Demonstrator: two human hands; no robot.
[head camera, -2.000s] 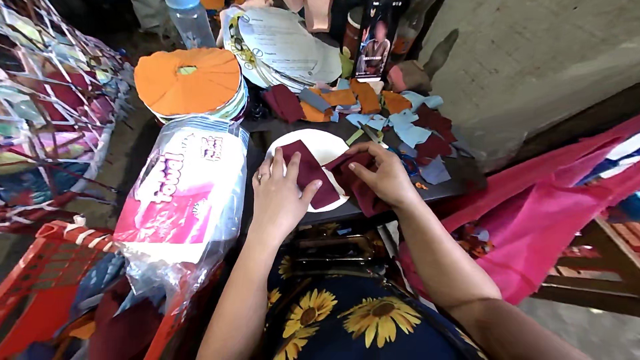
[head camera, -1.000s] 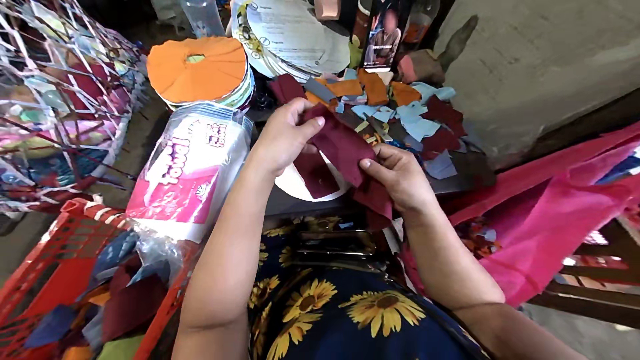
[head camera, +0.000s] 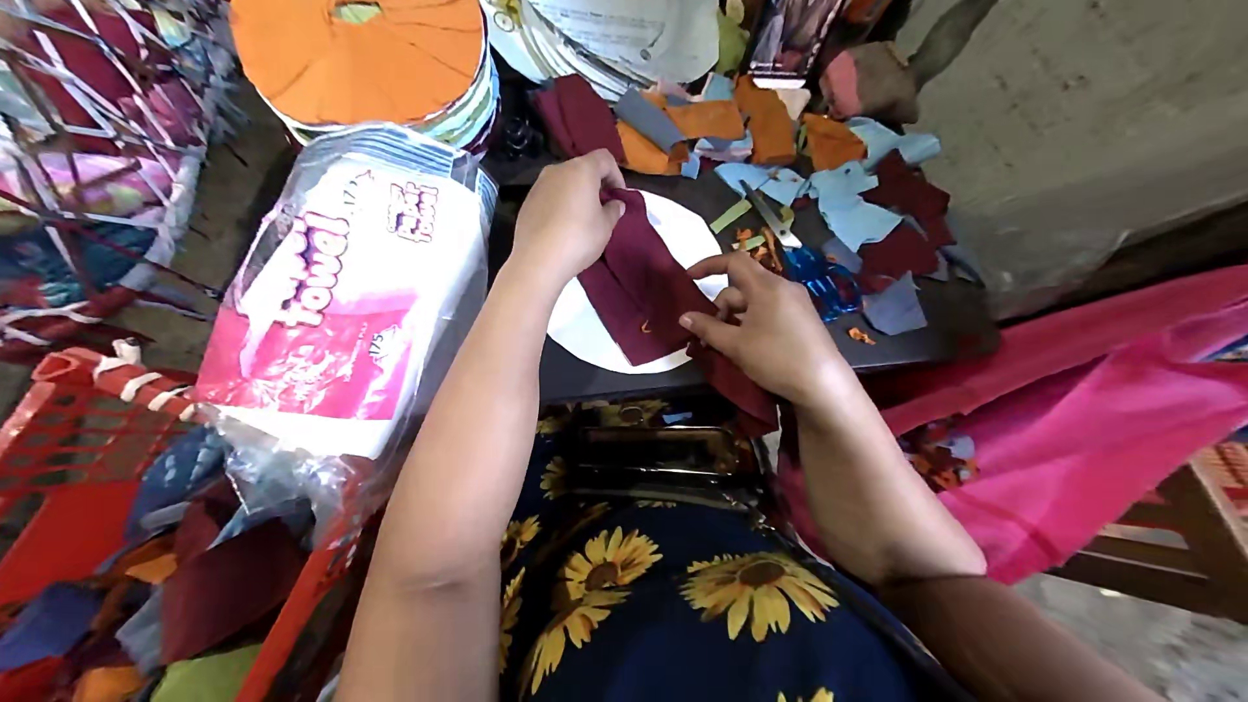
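Observation:
A round white disc, paper or cloth, lies on the dark tabletop with maroon fabric over it. My left hand pinches the upper end of a maroon strip between thumb and fingers. At the strip's lower right, my right hand has thumb and forefinger on the fabric, which hangs past the table's near edge. Scissors with blue handles rest right of the disc, beside small orange and green snippets. Maroon, orange and light blue fabric scraps lie behind and to the right.
A plastic pack of towels lies at the left, below a stack of round cloths topped in orange. Round printed papers stand behind. A red crate holds scraps at lower left; pink cloth hangs at right.
Two seconds ago both hands lay on maroon pieces over the disc. One second ago they held a strip raised above it; now the strip is lower, over the disc. The scissors have come into sight.

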